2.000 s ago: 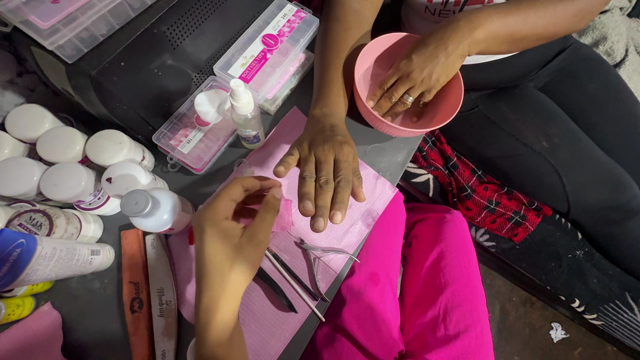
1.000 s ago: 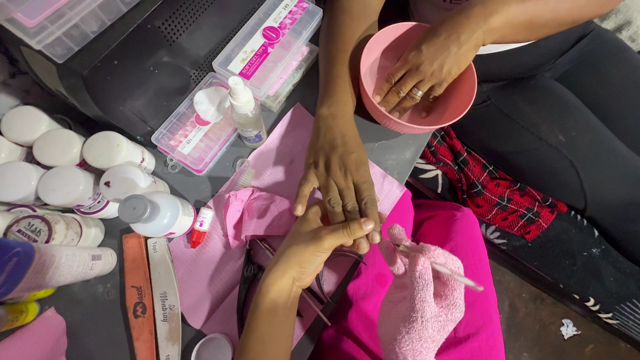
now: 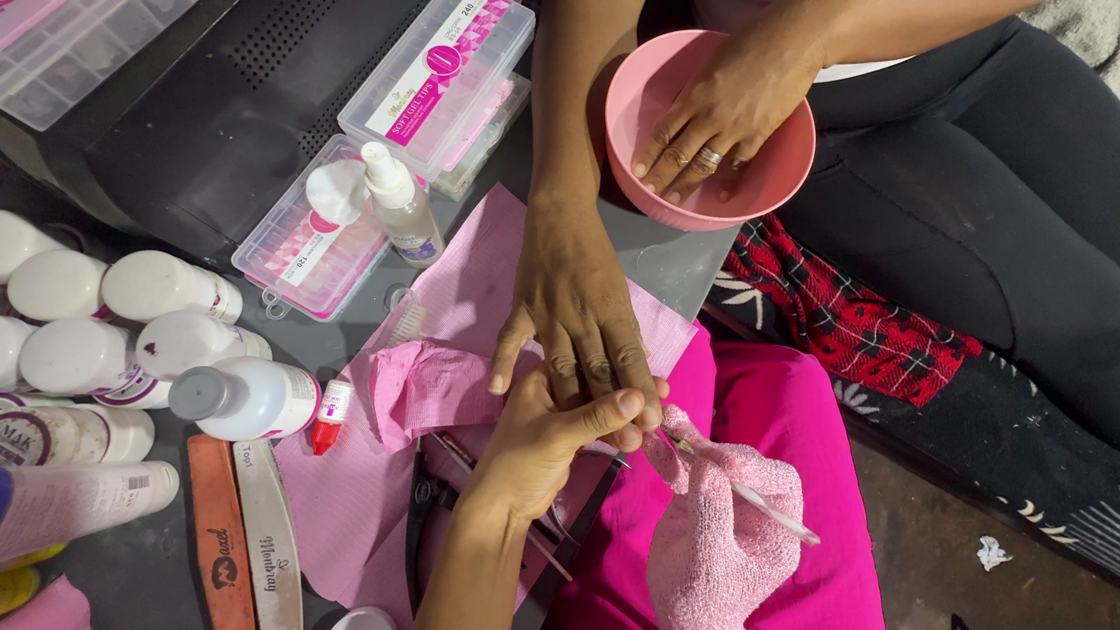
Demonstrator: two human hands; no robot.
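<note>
My left hand (image 3: 547, 437), bare, holds the fingers of another person's hand (image 3: 586, 324) from below, thumb laid over the fingertips. A pink knitted cloth or glove covers my right hand (image 3: 722, 516); it grips a thin brush-like tool (image 3: 774, 514) with a pale handle, its tip end close to those fingertips. The person's other hand (image 3: 713, 131), with rings, rests in a pink bowl (image 3: 796, 175). Beneath our hands lie pink paper sheets (image 3: 350, 516), a crumpled pink piece (image 3: 429, 389), and metal manicure tools (image 3: 542, 534), partly hidden by my left forearm.
At left stand several white-capped bottles (image 3: 149, 284), a grey-capped bottle (image 3: 249, 398), a small red-capped bottle (image 3: 331, 416), and orange (image 3: 219, 525) and white (image 3: 267, 542) nail files. Behind are a spray bottle (image 3: 402, 210), clear nail-tip boxes (image 3: 437, 79) and a black perforated case (image 3: 175, 105).
Two seconds ago my left hand was apart from the person's hand; now it holds those fingers. My covered right hand came into view with the tool by one second ago. The red-capped bottle has shown since then.
</note>
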